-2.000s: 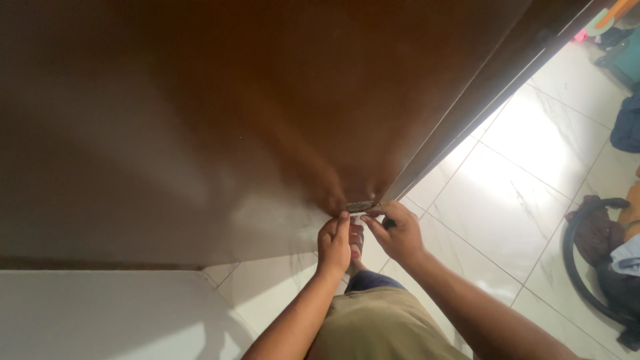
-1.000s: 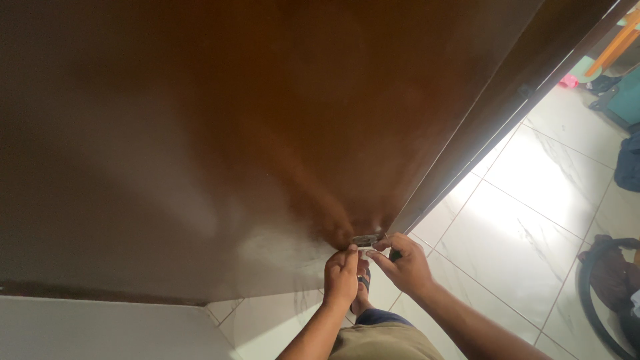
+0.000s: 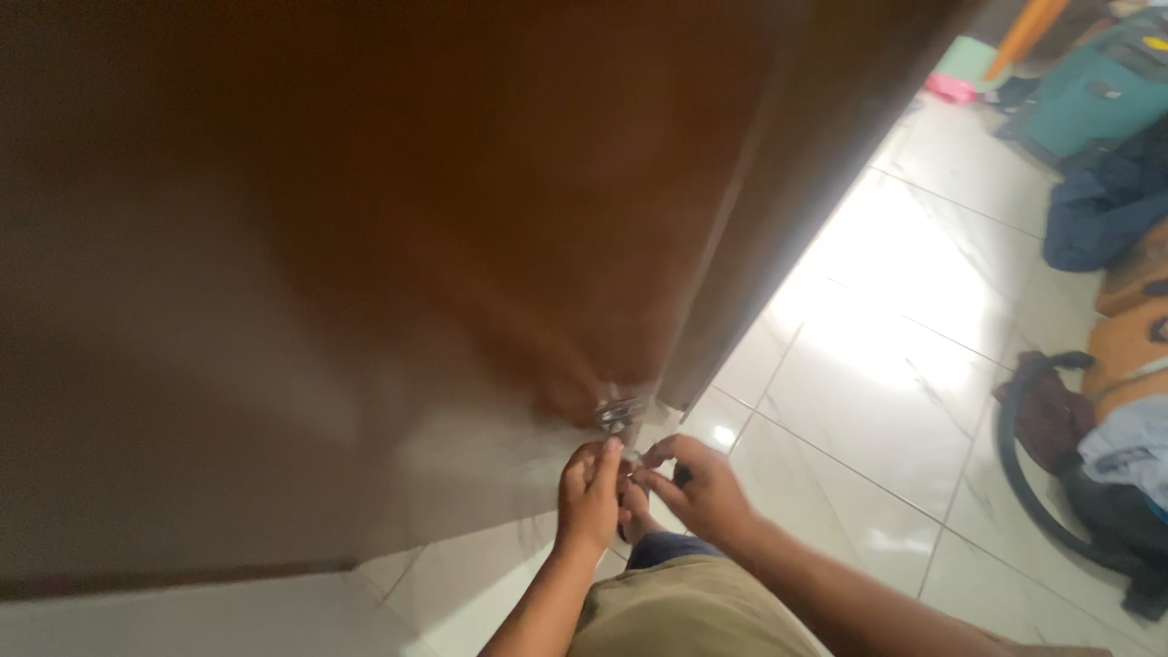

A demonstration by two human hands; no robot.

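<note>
A dark brown door panel [image 3: 438, 274] fills the left and middle of the view. Near its lower right edge sits a blurred, shiny metal latch fitting [image 3: 619, 412]. Just below the fitting is my left hand [image 3: 589, 493], fingers close together and thumb raised. My right hand [image 3: 693, 484] is beside it, with thumb and index finger around a small light-coloured metal piece [image 3: 635, 464], which also lies by my left fingertips. Blur hides the exact shape of this piece and whether my left fingers grip it.
White tiled floor [image 3: 849, 438] lies beyond the door edge. At the right are a black vacuum hose [image 3: 1013, 456], an orange object [image 3: 1131, 356], dark blue cloth [image 3: 1095, 214] and a teal case [image 3: 1086, 100]. A white surface [image 3: 182, 625] is at the lower left.
Both hands were up against the fitting on the door; now they are just below it, and more of the fitting shows. The small piece is apart from the fitting.
</note>
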